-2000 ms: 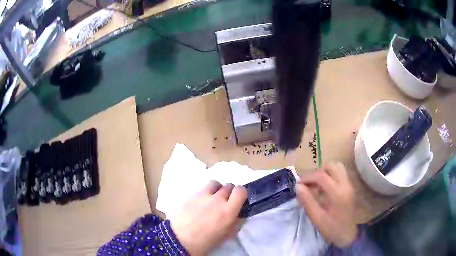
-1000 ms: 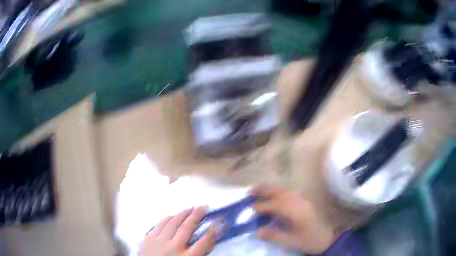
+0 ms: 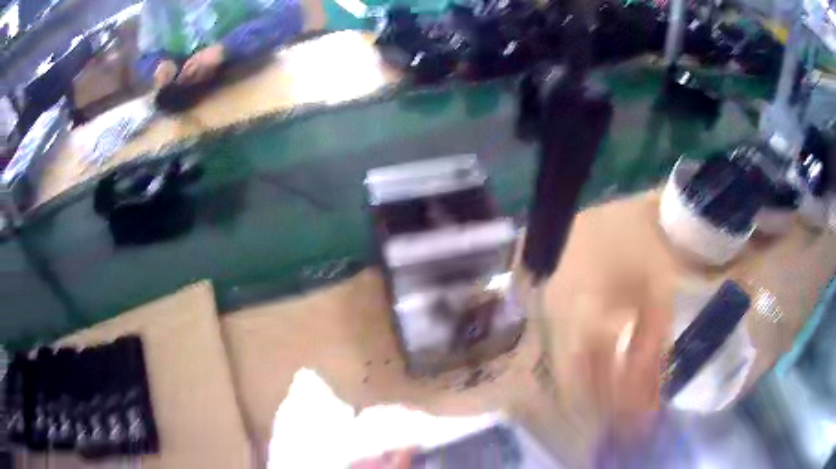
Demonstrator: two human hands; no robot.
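Note:
A black plastic housing lies on the white cloth at the bottom edge, partly cut off. My left hand is at the housing's left end, mostly cut off by the frame's edge, with only fingertips showing. My right hand is raised and strongly blurred, between the screw feeder and the near white bowl; its fingers cannot be made out. The electric screwdriver hangs upright behind the feeder's right side.
The screw feeder stands mid-bench with dark screws before it. Finished assemblies lie in a row at left. The near white bowl holds a black part; the far bowl holds several. A person's hands work across the bench.
The view has tilted up, so the housing now sits at the bottom edge. My right hand has left the housing and moved up and right. My left hand is now mostly out of frame.

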